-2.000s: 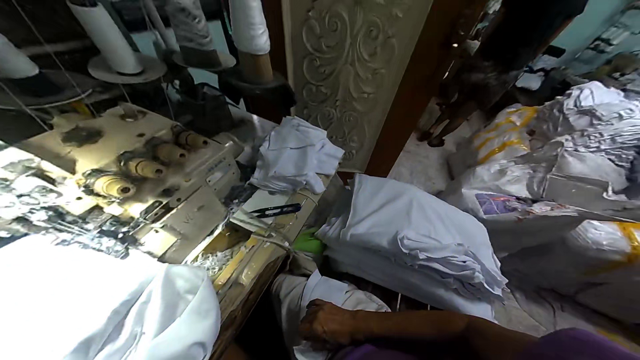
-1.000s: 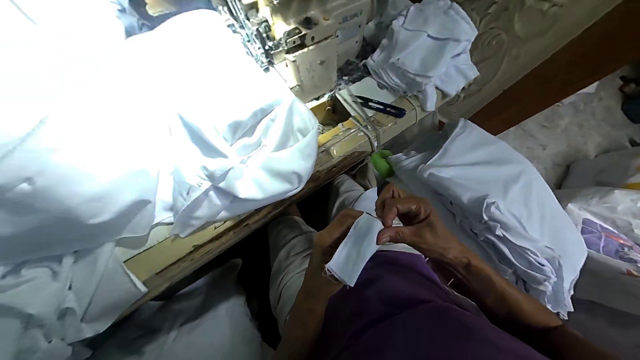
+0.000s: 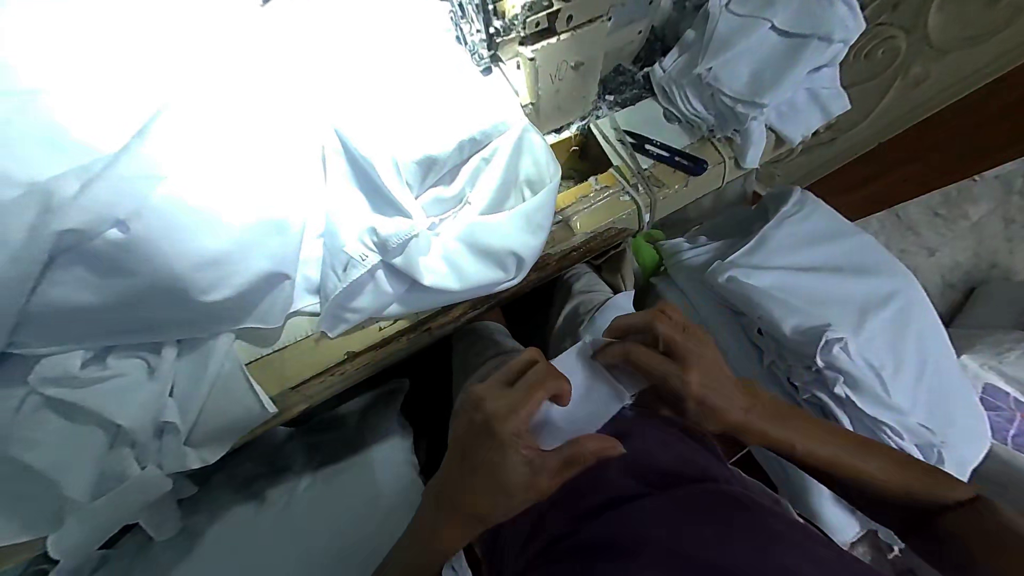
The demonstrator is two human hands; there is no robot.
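Observation:
Over my lap, a small folded piece of white fabric [image 3: 588,392] lies between my hands. My left hand [image 3: 512,440] grips its left side, the fingers curled over the top and the thumb stretched along the lower edge. At the cloth's upper right corner, my right hand [image 3: 672,360] pinches it with bent fingers. Another bit of white cloth [image 3: 612,314] shows just above the right fingers. A large white garment [image 3: 432,216] with stitched seams is spread over the sewing table to the upper left, partly washed out by bright light.
An industrial sewing machine [image 3: 564,72] stands on the worn wooden table edge [image 3: 448,324]. Dark thread snips [image 3: 664,152] lie beside it, near stacked white pieces [image 3: 752,64]. A big pile of white cloth [image 3: 824,280] is at my right, by a green object [image 3: 646,253].
Two seconds ago only my right hand showed, on cloth at my lap; now both hands are on a small white piece. The left fingers have spread since one second ago. The view has swung left and down.

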